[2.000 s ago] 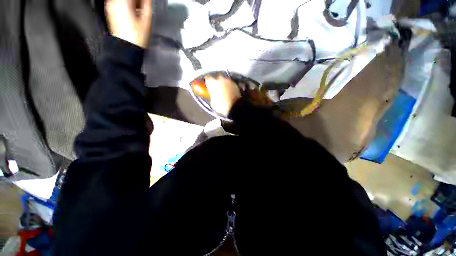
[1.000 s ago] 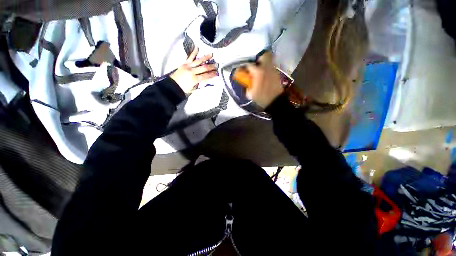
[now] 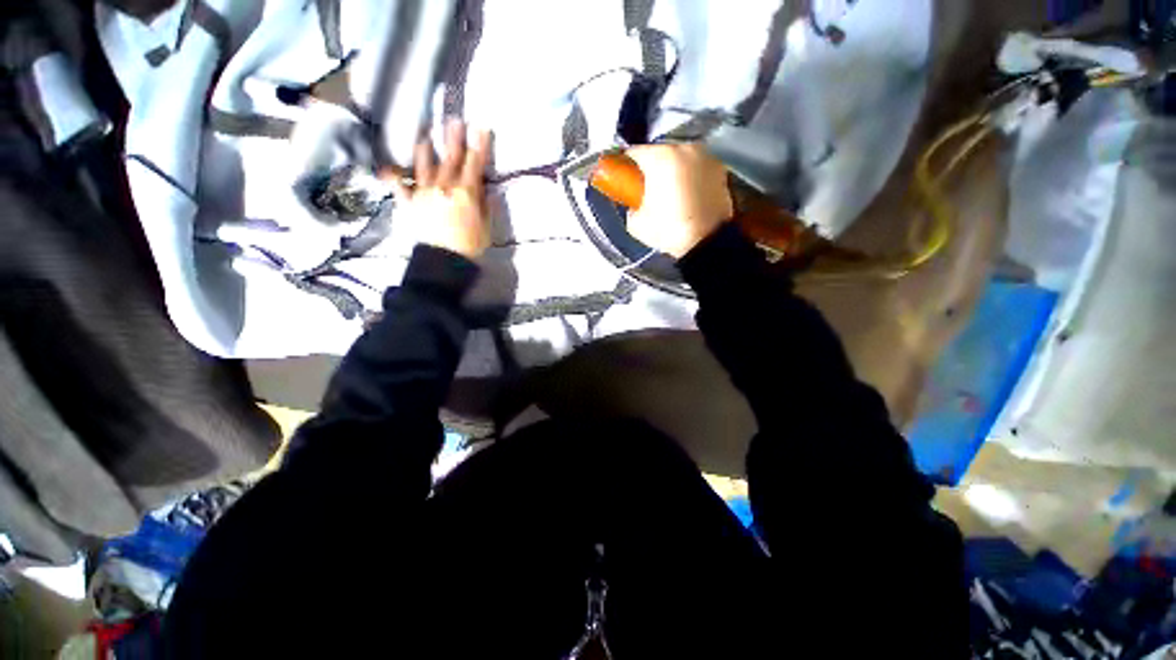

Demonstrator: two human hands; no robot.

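A half-made garment (image 3: pixel 535 277) lies inside up on the pressing table, white with narrow dark strips crossing it. My right hand (image 3: pixel 680 196) is closed around the orange handle of the steam iron (image 3: pixel 606 222). The iron's pointed body with a pale rim lies on the white inside, its tip towards the left; my hand and sleeve hide part of it. My left hand (image 3: pixel 450 194) lies on the white cloth left of the iron, fingers spread and pointing away from me, holding nothing.
A yellow-orange hose (image 3: pixel 931 213) curves from the iron to the back right. A blue panel (image 3: pixel 987 374) is at the table's right edge, beside pale cloth (image 3: pixel 1109 284). Dark grey-brown cloth (image 3: pixel 116 348) hangs at the left. Bagged items (image 3: pixel 1058 606) lie on the floor at lower right.
Two seconds ago my left hand was at the top left, away from the iron. Over the last second it has shifted slightly left on the cloth. The garment has shifted in view; the iron remains gripped.
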